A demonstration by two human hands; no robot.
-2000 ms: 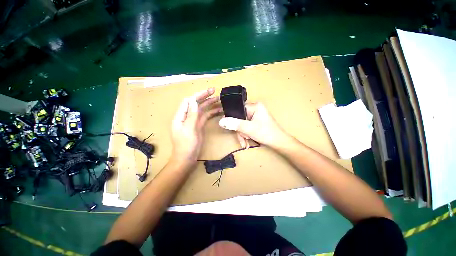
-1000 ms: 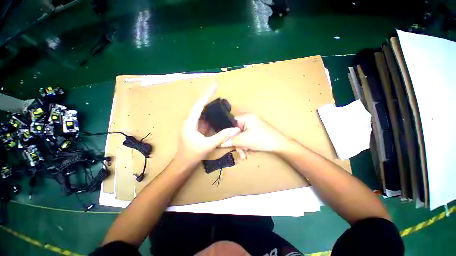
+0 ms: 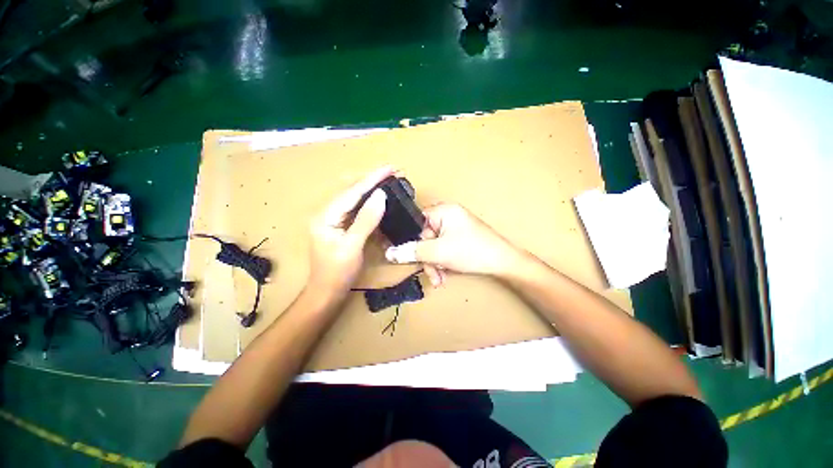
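A black adapter housing [image 3: 400, 212] is held tilted above the middle of the cardboard sheet [image 3: 511, 164]. My left hand [image 3: 345, 233] grips its left side and upper end, with the thumb on its face. My right hand [image 3: 457, 242] grips its lower end. No circuit board shows; the faces under my fingers are hidden. A bundled black cord [image 3: 395, 293] with thin tie ends hangs or lies just below my hands. A second bundled cord [image 3: 243, 262] lies on the cardboard to the left, its angled plug towards me.
A pile of circuit boards and tangled cords [image 3: 64, 224] lies at the left. A white folded sheet [image 3: 626, 236] lies over the cardboard's right edge. Stacked brown, black and white boards [image 3: 731, 219] stand at the right. White sheets [image 3: 457, 370] show under the cardboard's near edge.
Two seconds ago the housing was upright with my left hand open beside it. My left hand now grips it too, and the housing is lower, further left and tilted.
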